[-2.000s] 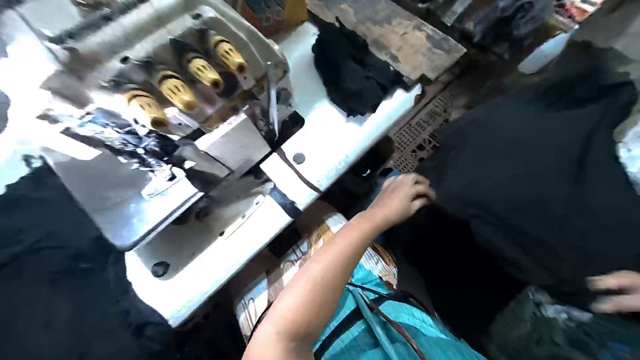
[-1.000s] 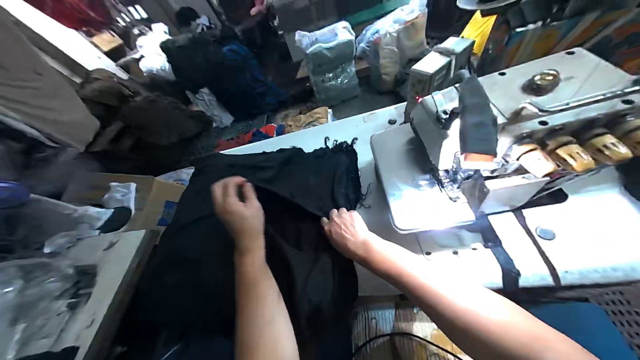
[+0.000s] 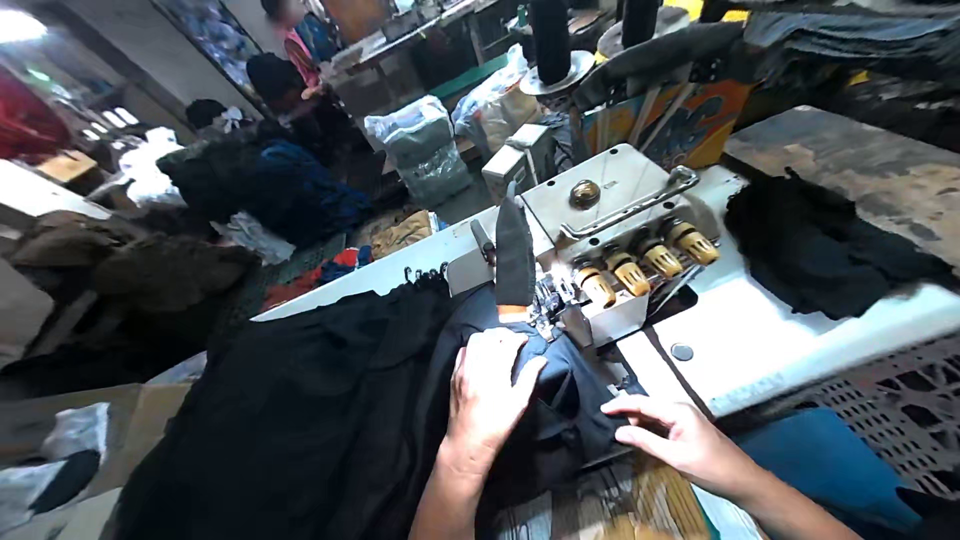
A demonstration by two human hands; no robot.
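Black fabric (image 3: 322, 390) spreads over the left of the white machine table and runs up to the presser foot of an overlock sewing machine (image 3: 592, 210). My left hand (image 3: 491, 382) lies on the fabric just in front of the needle area, fingers pointing at the foot. The fabric's right edge is between the thumb and fingers of my right hand (image 3: 667, 431), near the table's front edge. Several yellow tension dials (image 3: 626, 271) sit on the machine's front. A dark strip (image 3: 514, 259) hangs beside the needle area. The needle itself is hidden.
A crumpled black fabric piece (image 3: 817, 247) lies right of the machine on the white table (image 3: 757, 367). An open cardboard box (image 3: 142, 420) stands at the lower left. Wrapped bundles (image 3: 424, 150) are behind the table. A person (image 3: 300, 45) is in the background at upper left.
The black fabric, earlier left of the machine, now reaches under its foot area. My left hand has moved to the needle area, and my right hand to the fabric's right edge. The view has shifted.
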